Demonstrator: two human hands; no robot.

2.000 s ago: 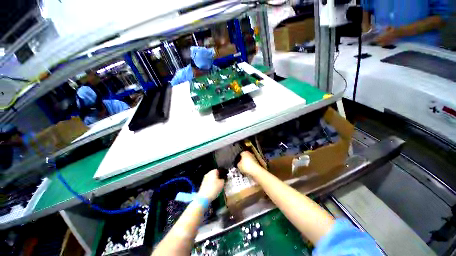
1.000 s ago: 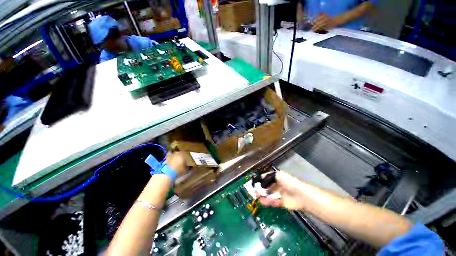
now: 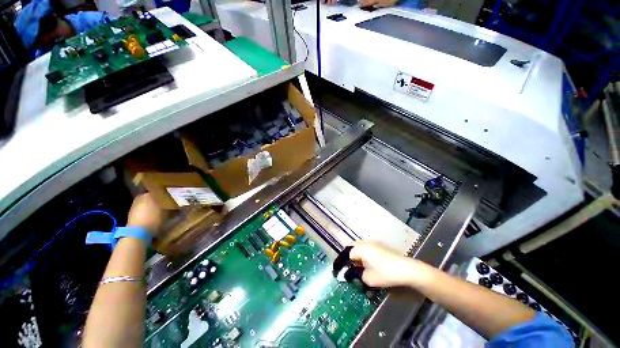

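A large green circuit board (image 3: 262, 299) lies between metal rails, with orange discs, black parts and white-topped cylinders on it. My left hand (image 3: 145, 216), with a light blue wrist strap, grips the left side of a narrow brown carton (image 3: 178, 228); its fingertips are partly hidden behind the cardboard. My right hand (image 3: 372, 265), with black coverings on the fingertips, is above the board's right edge. Its fingers are closed around small white pieces (image 3: 342, 274), which are partly hidden and blurred.
A larger carton (image 3: 238, 170) of dark grey blocks stands beyond the narrow one. A populated board (image 3: 112, 51) is propped on the white shelf. A metal rail (image 3: 435, 248) runs at right, beside a tray of black round parts (image 3: 496, 279). A white machine (image 3: 469, 109) stands behind. A person is at upper left.
The view has swung right and down. My right hand has moved from above the orange discs to the board's right edge. My left hand stays at the narrow carton.
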